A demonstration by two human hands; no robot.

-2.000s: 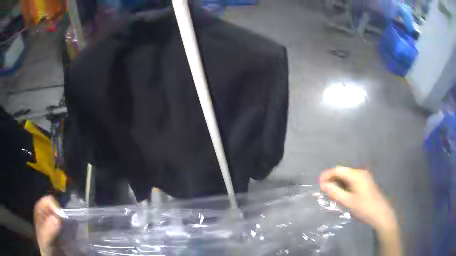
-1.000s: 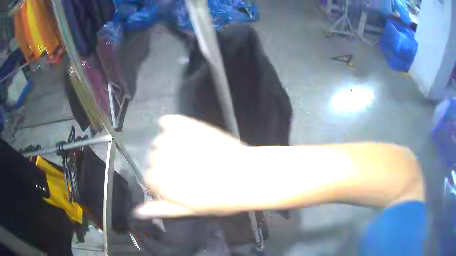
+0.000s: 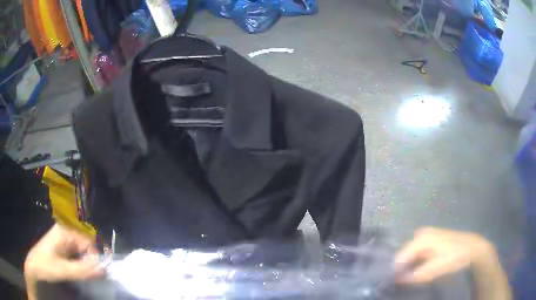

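Observation:
A black blazer [image 3: 258,193] hangs upright with its front and wide lapels towards me. A black hanger [image 3: 182,40] shows at its neck opening, and a dark neck label [image 3: 187,89] lies inside the back collar. A clear poly garment bag [image 3: 176,275] is stretched across the lower front of the blazer. My left hand [image 3: 62,261] grips the bag at its left edge. My right hand [image 3: 449,261] grips it at its right edge, slightly blurred. The lower part of the blazer is hidden by the bag and the picture's edge.
A white pole [image 3: 160,16] stands above the hanger. Orange garments [image 3: 44,26] hang at the upper left, and a yellow piece [image 3: 63,196] is beside the left hand. Blue plastic bags [image 3: 255,13] lie on the floor behind. A loose hanger [image 3: 415,63] lies on the floor.
The blazer showed its back and now shows its front. My right arm, which reached across the blazer, is back at the right. Both hands hold the bag's edges again.

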